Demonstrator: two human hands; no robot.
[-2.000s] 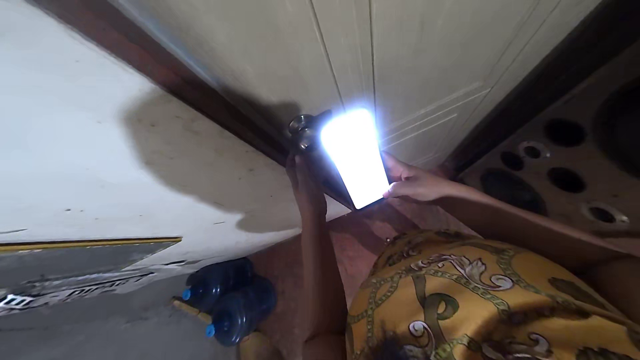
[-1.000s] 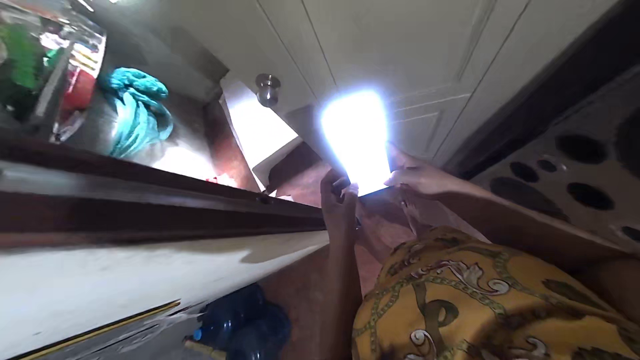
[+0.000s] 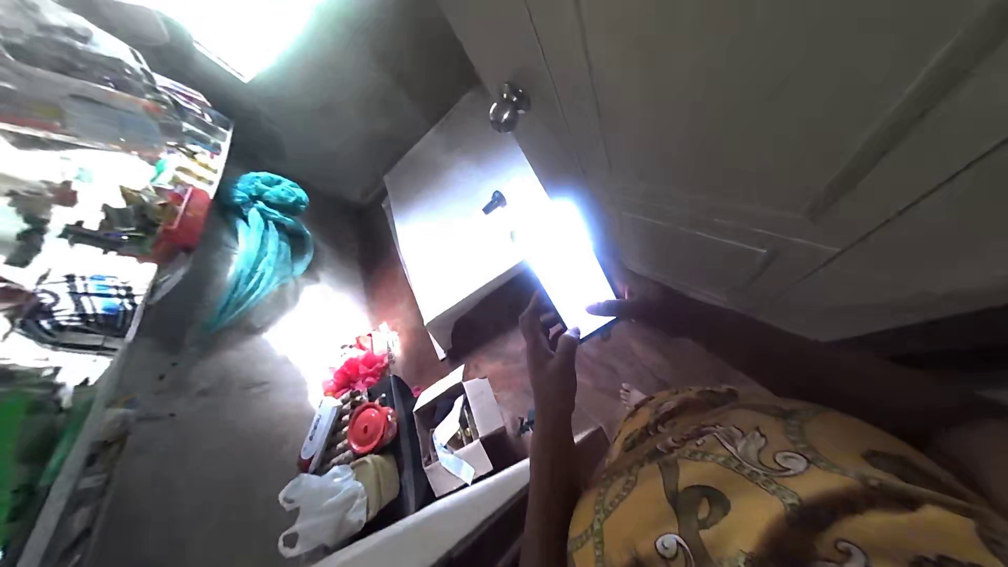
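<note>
A flat device with a brightly glowing face (image 3: 571,264), perhaps a phone or tablet, is held low in front of my body. My left hand (image 3: 549,354) grips its lower left corner, thumb at the edge. On the lower right side, my right hand (image 3: 622,309) holds it with the thumb over the bright face. Glare hides what the face shows. Beyond it stands a pale door (image 3: 709,134) with a round metal knob (image 3: 506,108).
A white box-like piece (image 3: 449,228) stands by the door. Leftward are a teal cloth (image 3: 268,236), an open cardboard box (image 3: 484,402), a red round lid (image 3: 370,428), a white plastic bag (image 3: 327,504) and a cluttered shelf (image 3: 213,150).
The door, shut at first, now stands open. My left hand has moved from the knob to the glowing device. The view has moved into the room beyond.
</note>
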